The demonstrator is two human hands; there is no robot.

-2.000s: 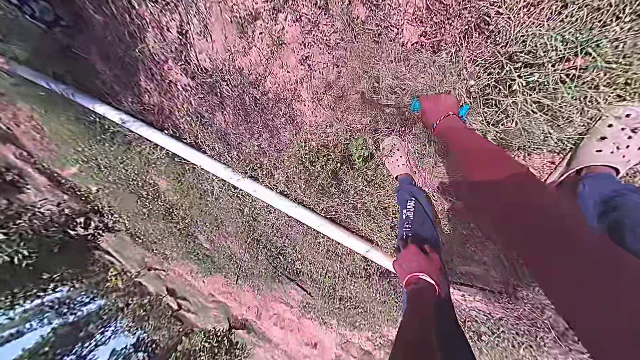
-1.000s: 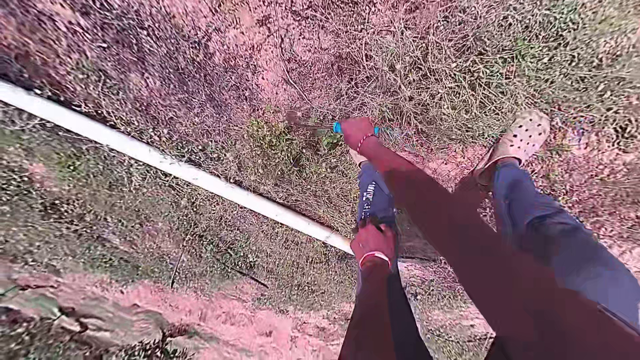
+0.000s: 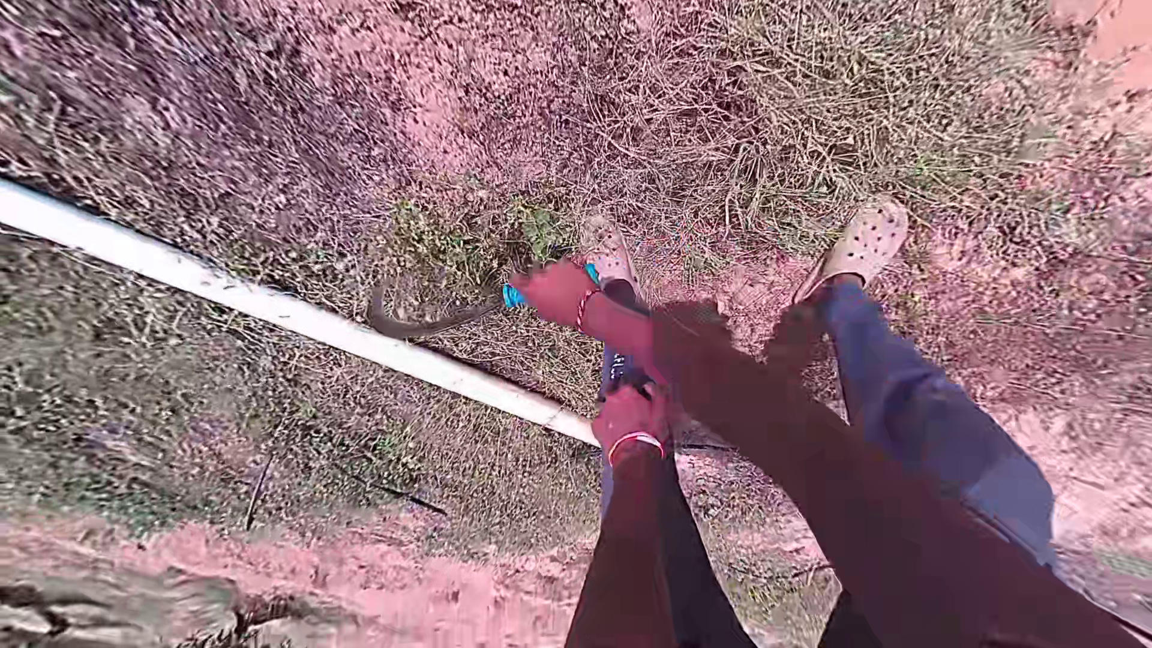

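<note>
My right hand (image 3: 556,292) is closed around the turquoise handle of a sickle (image 3: 418,326). The dark curved blade points left, low over dry grass, close above a long white pole (image 3: 342,333). Below it, my left hand (image 3: 630,414) rests at my trouser leg, by the pole's right end; whether it grips the pole or lies on the knee cannot be told. A green leafy weed (image 3: 543,232) grows just above the sickle handle, beside the toe of one tan clog (image 3: 610,254).
My other tan clog (image 3: 868,238) stands on the ground to the right. Tangled dry stalks (image 3: 747,117) lie beyond my feet. A thin dark stick (image 3: 409,497) lies below the pole, and rough rocky ground (image 3: 135,603) borders the lower left.
My right hand has brought the sickle down and left, from above my foot to beside the white pole. My left hand stays by my leg. The view has shifted.
</note>
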